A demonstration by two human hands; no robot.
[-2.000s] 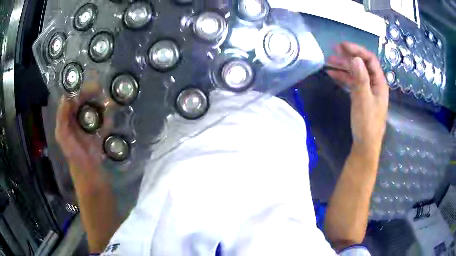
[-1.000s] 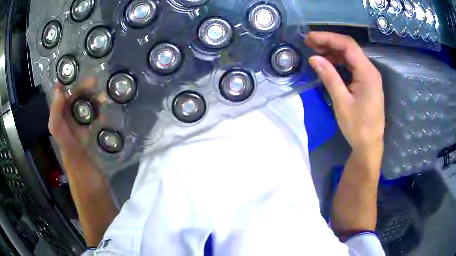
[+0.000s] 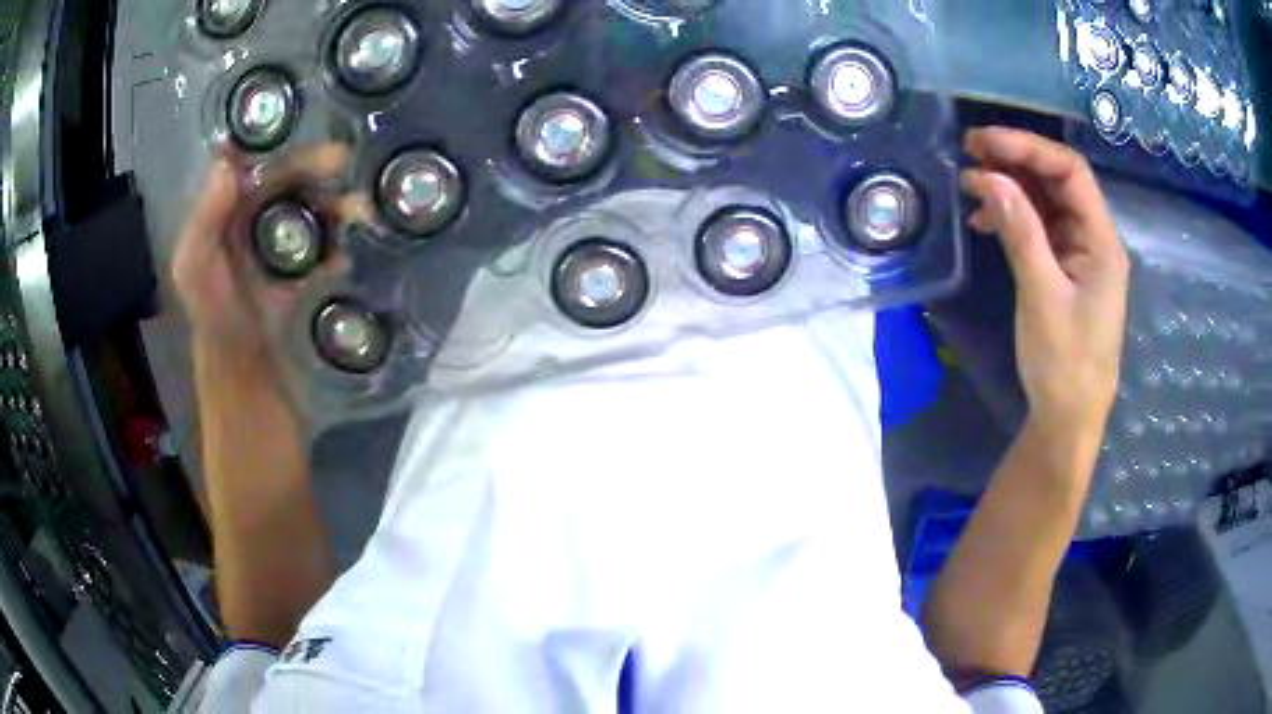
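Note:
A clear blister tray (image 3: 488,314) spans the upper left and middle, in front of my white clothing, its top cut off by the frame edge. It holds several round speaker drivers (image 3: 562,135) with black rings and silver centres. My left hand (image 3: 251,237) grips the tray's left side, its fingers partly seen through the plastic. My right hand (image 3: 1039,209) is at the tray's right edge, thumb and fingers curled; whether the fingertips pinch the edge is unclear.
Another tray of round parts (image 3: 1147,63) lies on a green surface (image 3: 997,56) at upper right. Stacked blister trays (image 3: 1200,363) stand at right. Blue stool parts (image 3: 910,370) show below the held tray. A metal-edged line or machine (image 3: 56,279) runs along the left.
The tray has shifted right and up in view and its lower edge lies more level. Both hands also appear further right than a second ago.

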